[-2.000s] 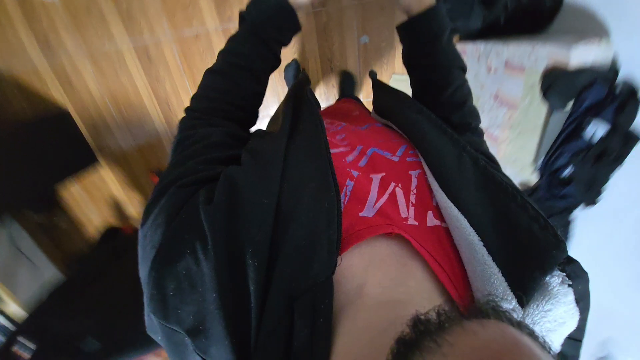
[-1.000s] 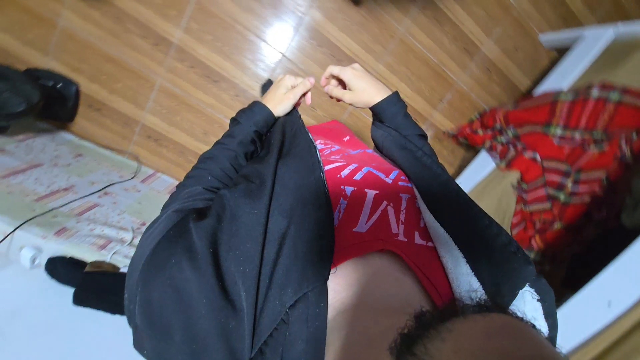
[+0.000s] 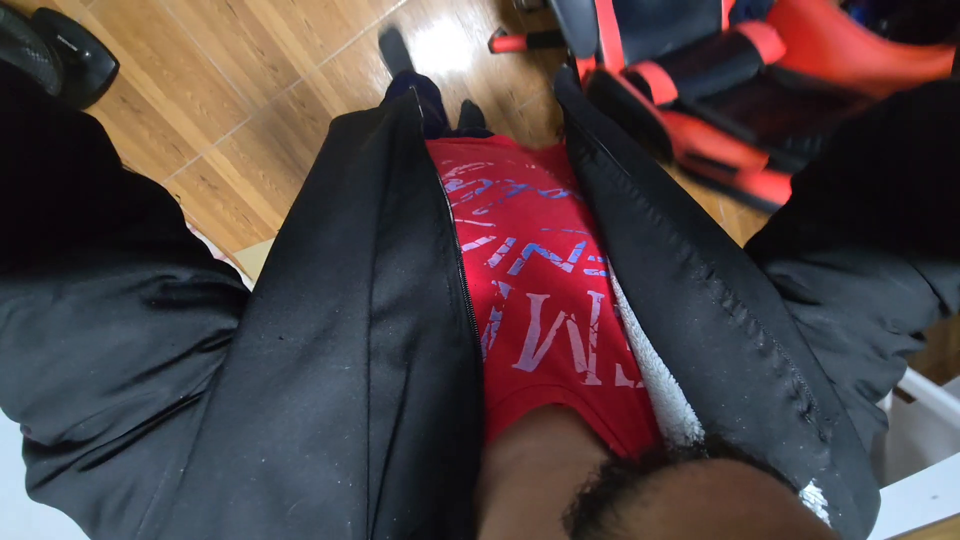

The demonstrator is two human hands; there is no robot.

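Note:
Neither of my hands is in the head view. Both sleeves reach up and outward past the side edges, so what my hands touch is hidden. A black zip jacket [image 3: 330, 315] with pale fleece lining [image 3: 660, 367] hangs open on my body. Its zipper [image 3: 466, 292] runs down one front edge, and the two fronts are apart. Between them shows a red printed T-shirt [image 3: 540, 225]. Below it, my feet in dark coverings [image 3: 395, 52] stand on the floor.
A red and black gaming chair [image 3: 697, 90] stands at the upper right on the wood-look tiled floor [image 3: 247, 112]. At the upper left lies a black object [image 3: 79, 56]. White furniture [image 3: 926, 480] edges into the lower right.
My hands, together in front of the jacket a second ago, have moved apart and out of view, with the arms spread wide. The view has turned, bringing in the chair.

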